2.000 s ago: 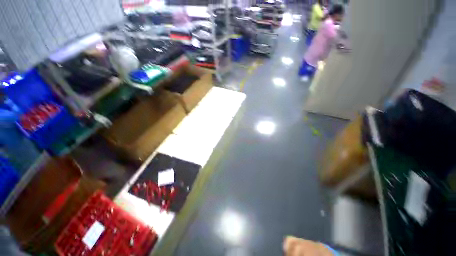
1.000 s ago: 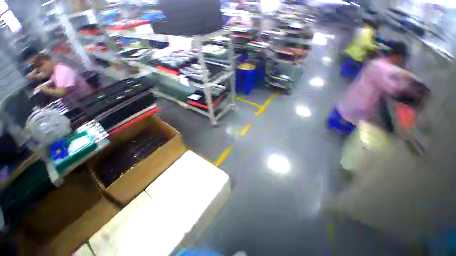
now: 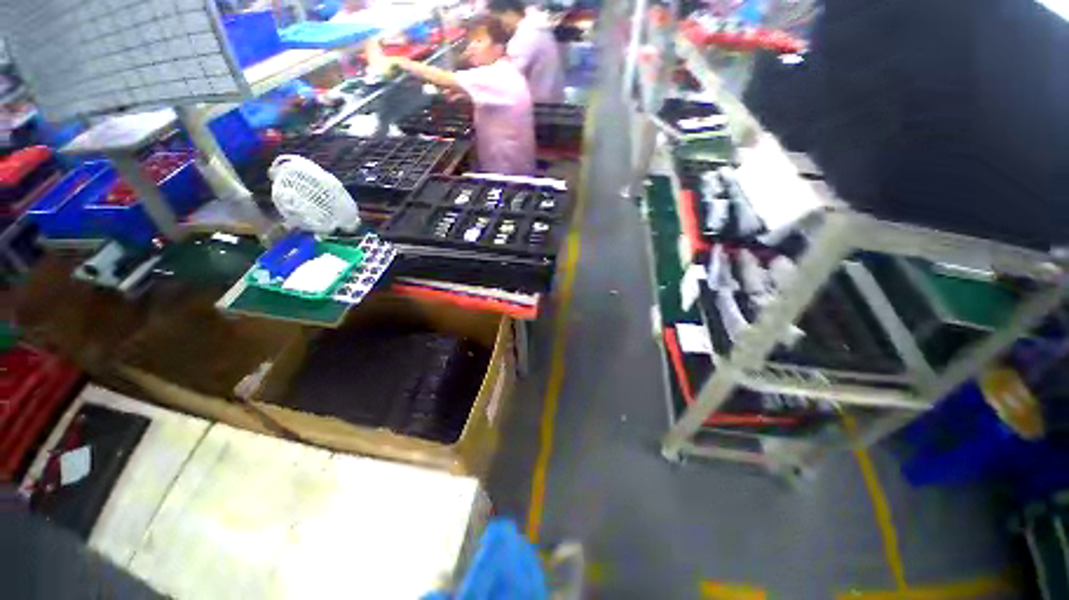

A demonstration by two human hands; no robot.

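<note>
Neither of my hands can be made out. A blurred blue shape (image 3: 504, 565), perhaps a sleeve, is cut off by the bottom edge, with a small pale shape beside it. Nearest in front is a long white surface (image 3: 299, 510). A black tray (image 3: 108, 451) with a white label and red parts lies at its left end. Behind the white surface stands an open cardboard box (image 3: 475, 440) holding dark trays (image 3: 381, 381).
A white fan (image 3: 311, 197) and green basket (image 3: 307, 272) stand beyond the box, near black compartment trays (image 3: 475, 223). A seated person in pink (image 3: 502, 111) reaches left; another is behind. A white rack (image 3: 809, 252) stands right of the grey aisle (image 3: 598, 387) with yellow lines.
The view has swung right, then back left, and moved forward. The cardboard box and rack are nearer. The hand seen at the bottom two seconds ago no longer shows; the walking people are out of view.
</note>
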